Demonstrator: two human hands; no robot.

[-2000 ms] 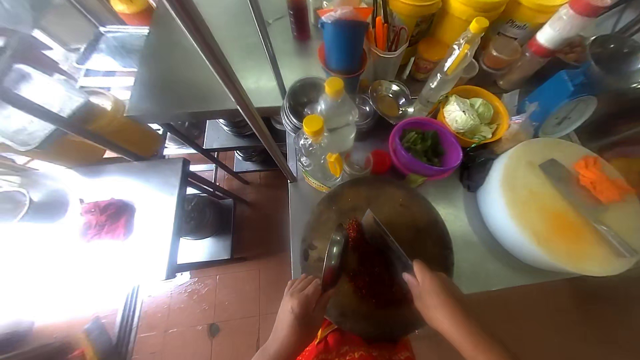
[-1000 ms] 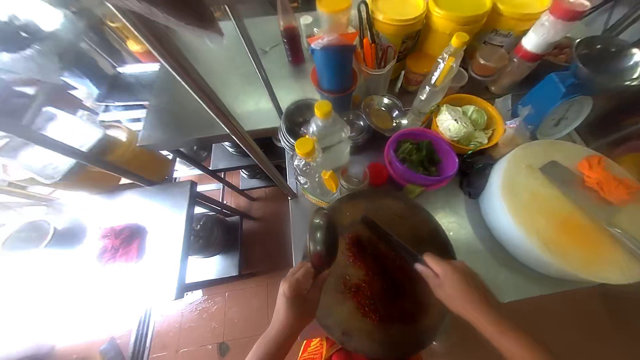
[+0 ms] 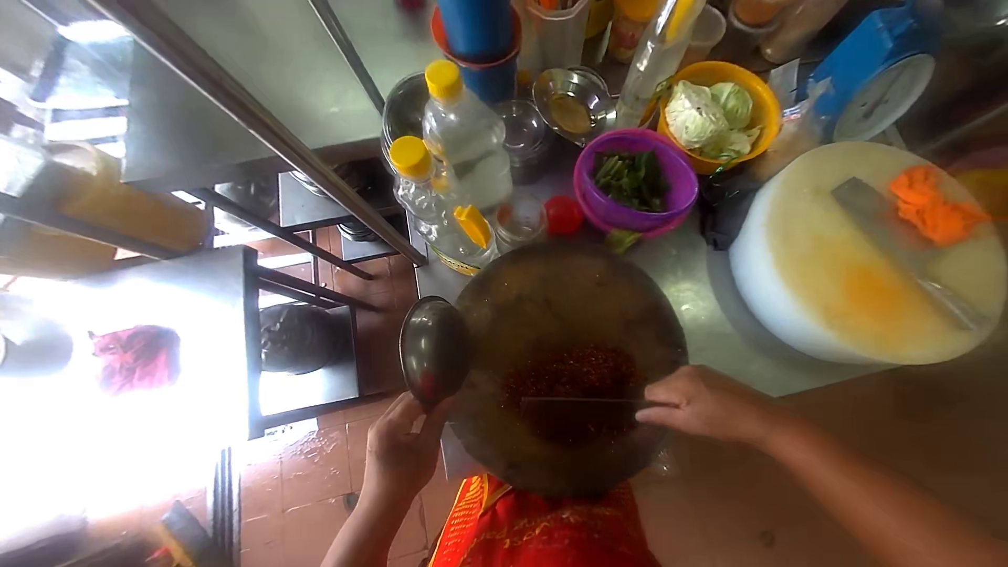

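My left hand point(image 3: 405, 441) grips the rim of a small metal bowl point(image 3: 435, 346), tilted at the left edge of a round dark chopping board point(image 3: 567, 295). Chopped dried red chili point(image 3: 575, 378) lies in a heap on the board. In my right hand point(image 3: 693, 402) is the handle of a knife point(image 3: 579, 400), seen nearly edge-on across the chili. Behind the board are a purple bowl of leafy greens point(image 3: 630, 181) and a red lid point(image 3: 564, 215). The bowl's inside holds something reddish, too blurred to name.
A thick white chopping board point(image 3: 819, 276) with a cleaver point(image 3: 882, 228) and orange cloth point(image 3: 933, 206) stands at right. Plastic bottles point(image 3: 472, 157), a yellow bowl of cabbage point(image 3: 760, 94) and a blue scale point(image 3: 866, 55) line the back. A metal post point(image 3: 260, 126) rises at left.
The bowl in my left hand has moved toward the board's lower left edge. The knife has turned from slanting to nearly level across the chili. The view has shifted closer.
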